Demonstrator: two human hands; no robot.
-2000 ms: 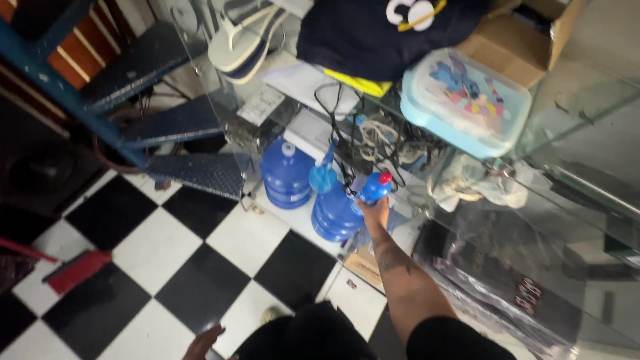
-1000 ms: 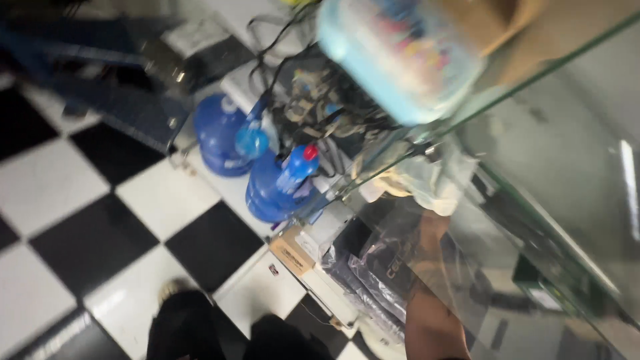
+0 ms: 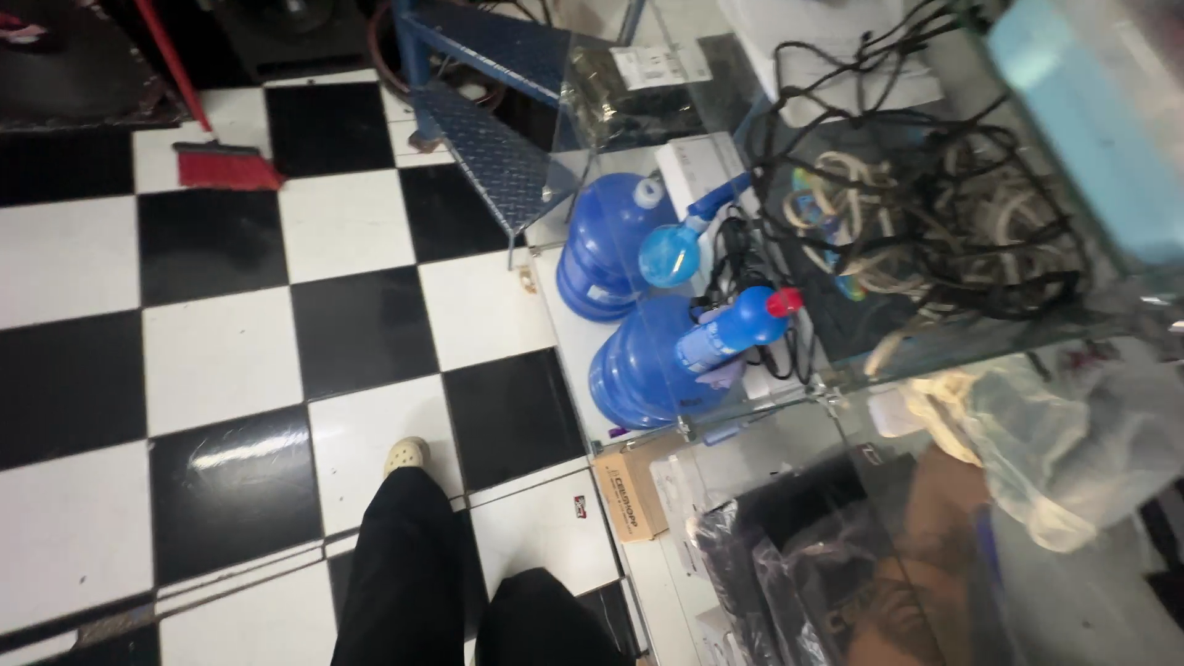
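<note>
Seen through the glass of the shelf unit, my right forearm reaches up at lower right; my right hand (image 3: pixel 948 476) is mostly hidden by a crumpled translucent plastic bag (image 3: pixel 1045 462), and any grip is unclear. My left hand is out of view. A blue bottle with a red cap (image 3: pixel 735 328) is at the shelf, over one of two large blue water jugs (image 3: pixel 638 370). The other jug (image 3: pixel 606 240) is beside a light blue round plastic piece (image 3: pixel 670 255) with a darker blue handle.
Tangled cables (image 3: pixel 925 213) lie on the glass shelf near a light blue container (image 3: pixel 1091 120). A small cardboard box (image 3: pixel 631 495) and plastic-wrapped dark packages (image 3: pixel 768 573) sit below. Blue metal steps (image 3: pixel 490 157) and a red broom (image 3: pixel 227 169) are on the checkered floor (image 3: pixel 361 324).
My right hand has left the red-capped blue bottle, which it touched two seconds ago, and moved behind the glass by the plastic bag. My left hand, at the bottom edge then, is out of view.
</note>
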